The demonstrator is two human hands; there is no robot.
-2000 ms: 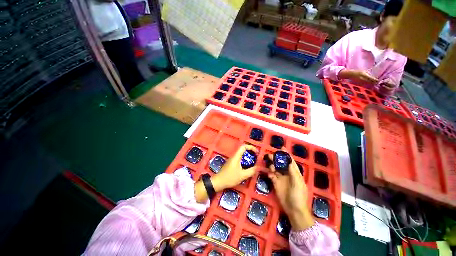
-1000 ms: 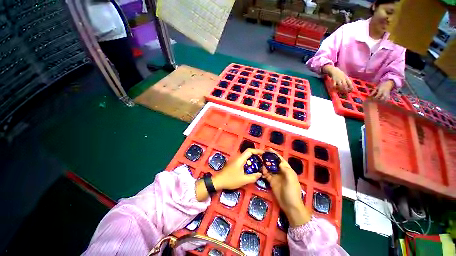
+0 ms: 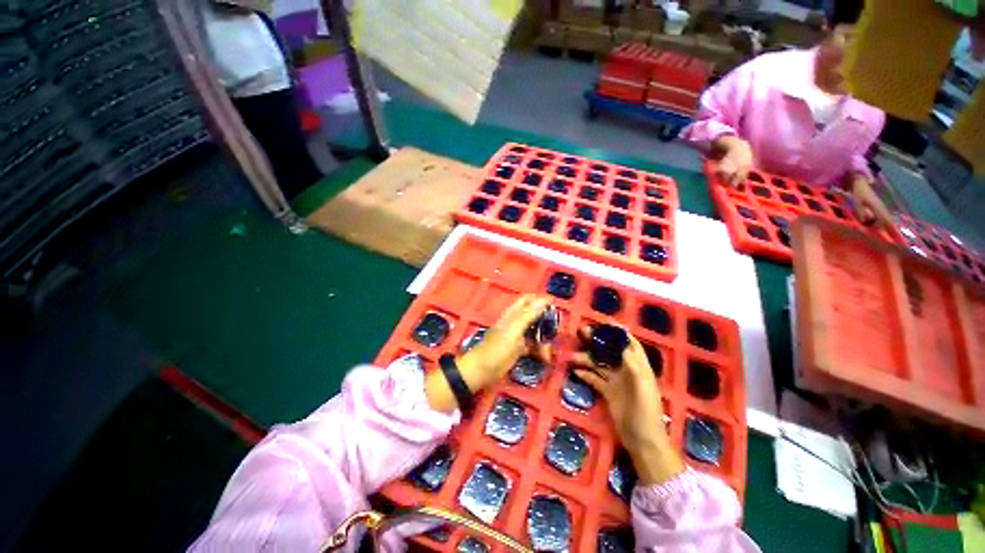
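Observation:
My left hand [image 3: 512, 341] holds a dark rounded smartwatch body [image 3: 544, 325], tilted on its edge, above the near tray. My right hand [image 3: 630, 391] holds a second smartwatch body [image 3: 608, 346], its dark glossy face up and unlit. The two units are apart. The near red compartment tray [image 3: 472, 270] lies under both hands. Most of its visible pockets hold black or silvery-looking units; several pockets at its far left corner are empty. My hands and sleeves hide some pockets.
A second filled red tray [image 3: 570, 198] lies behind. A tan board [image 3: 400, 205] is at left, white paper [image 3: 704, 251] under the trays. A raised long-slot tray [image 3: 864, 313] stands at right. Across the bench, a person in pink [image 3: 799, 119] works over another tray [image 3: 756, 216].
My hands have moved apart after holding the units close together. The left unit is now tipped on edge, and the lit displays no longer show. The other person's hands have shifted.

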